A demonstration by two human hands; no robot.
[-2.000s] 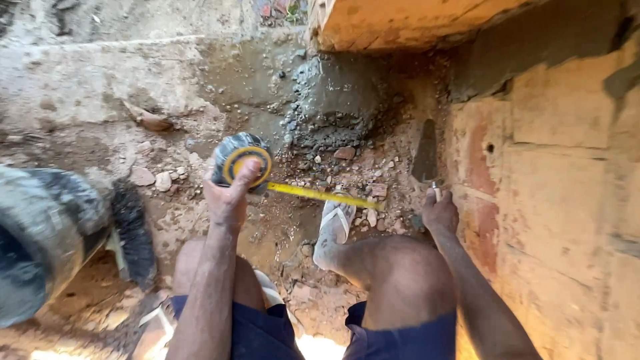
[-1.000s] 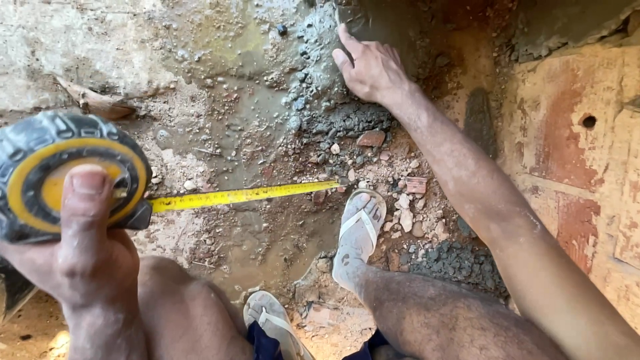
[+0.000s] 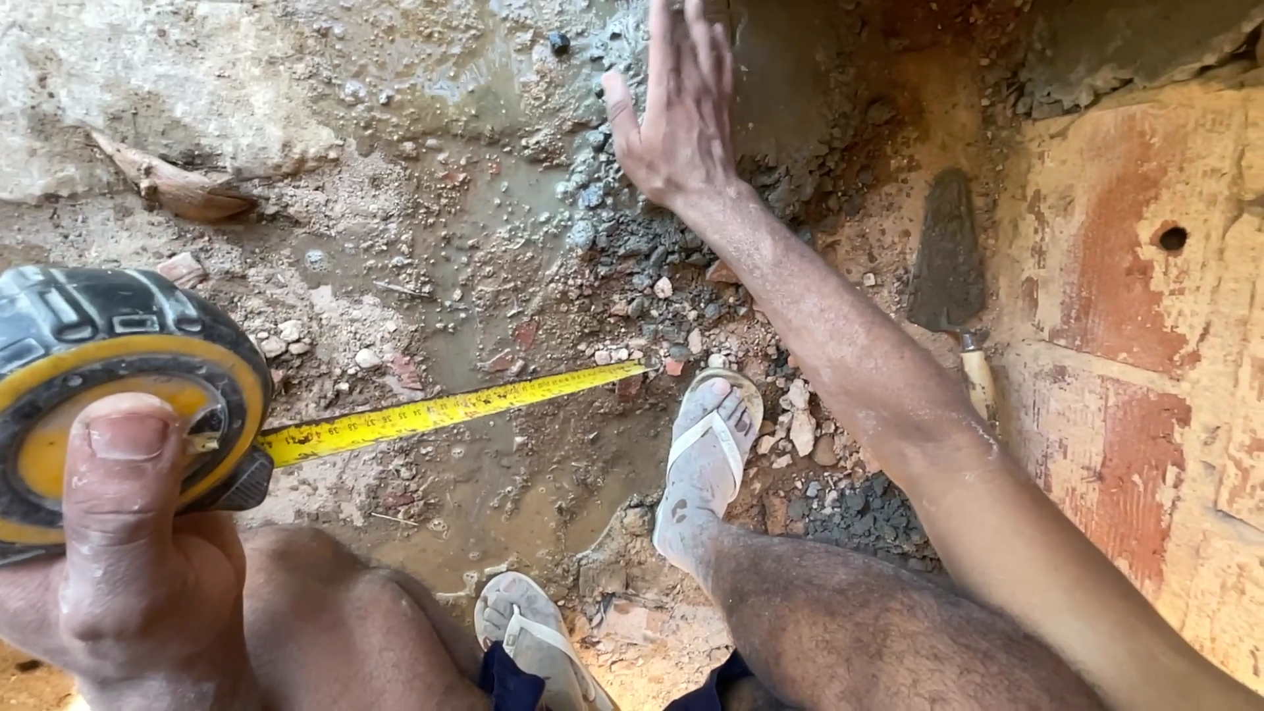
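Note:
My left hand [image 3: 148, 563] grips a black and yellow tape measure [image 3: 118, 395] at the left edge, thumb on its round face. Its yellow blade [image 3: 454, 407] sticks out to the right over the muddy ground, and the tip lies in view just above my sandalled foot. At the top centre my right hand [image 3: 681, 118] is spread with fingers apart, over wet grey mortar [image 3: 785, 79]; whether it touches the mortar I cannot tell. It holds nothing. Right of my right forearm, a mortar-covered trowel [image 3: 946, 262] with a wooden handle rests beside the wall.
A brick wall [image 3: 1106, 296] with a small round hole stands at the right. My feet in white flip-flops [image 3: 711, 444] are on wet, stony ground. Gravel and brick chips lie around them. A brown, dry husk-like piece [image 3: 183, 188] lies at the upper left.
My right hand was by the trowel two seconds ago, then pointed at the mortar with one finger; now its fingers are spread. The tape measure in my left hand appears much nearer the camera than at first.

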